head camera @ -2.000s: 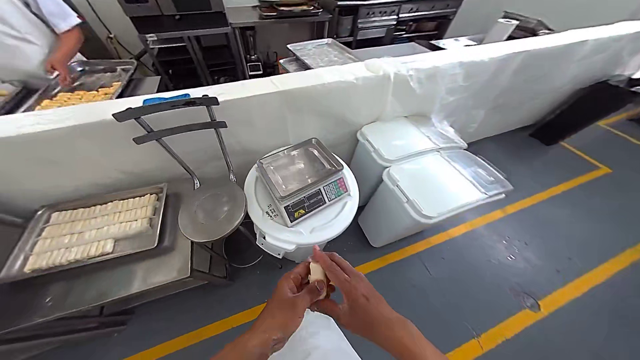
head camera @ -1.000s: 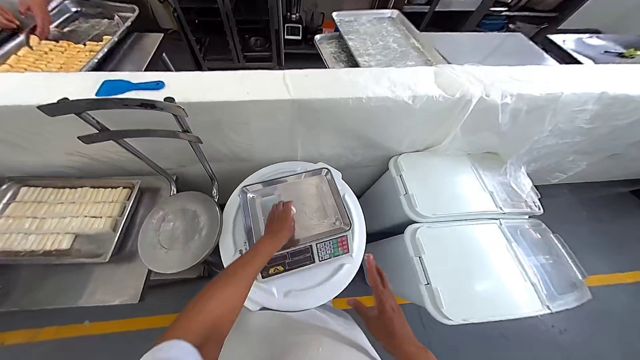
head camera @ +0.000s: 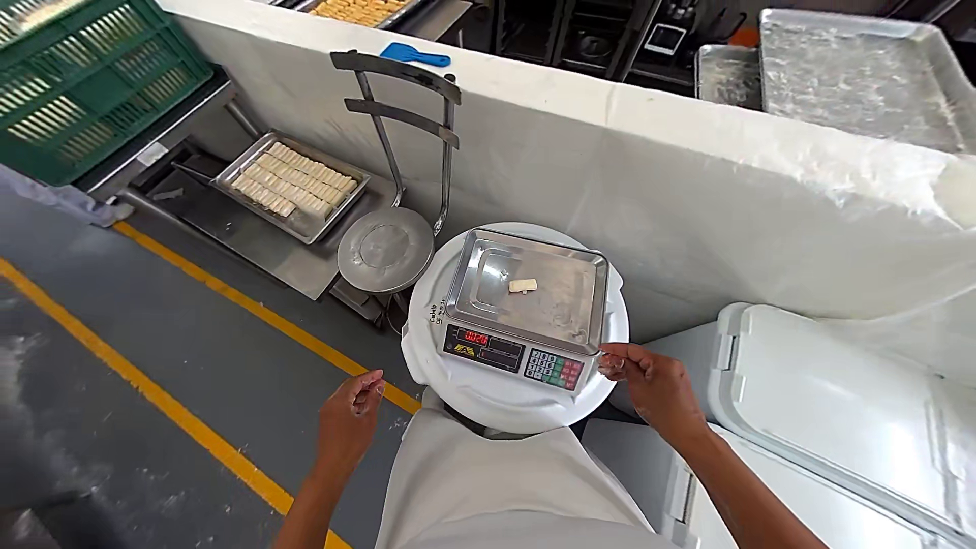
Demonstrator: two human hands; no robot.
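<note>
A small pale piece of dough lies alone on the metal pan of a digital scale, whose red display is lit. The scale stands on the white round lid of a tub. My right hand is at the pan's front right corner, thumb and fingertips pinched together, with flour on the fingers and no object seen between them. Left of the tub, my left hand hangs over the floor with its fingers curled together and nothing seen in it.
A metal chair stands left of the tub, beside a tray of dough pieces on a low steel table. A green crate is at upper left. White lidded bins stand at right. A blue scraper lies on the low wall.
Two seconds ago both hands held the dough piece; one second ago a hand was over the pan. Now the piece lies there, and both hands are off it. The view has turned left.
</note>
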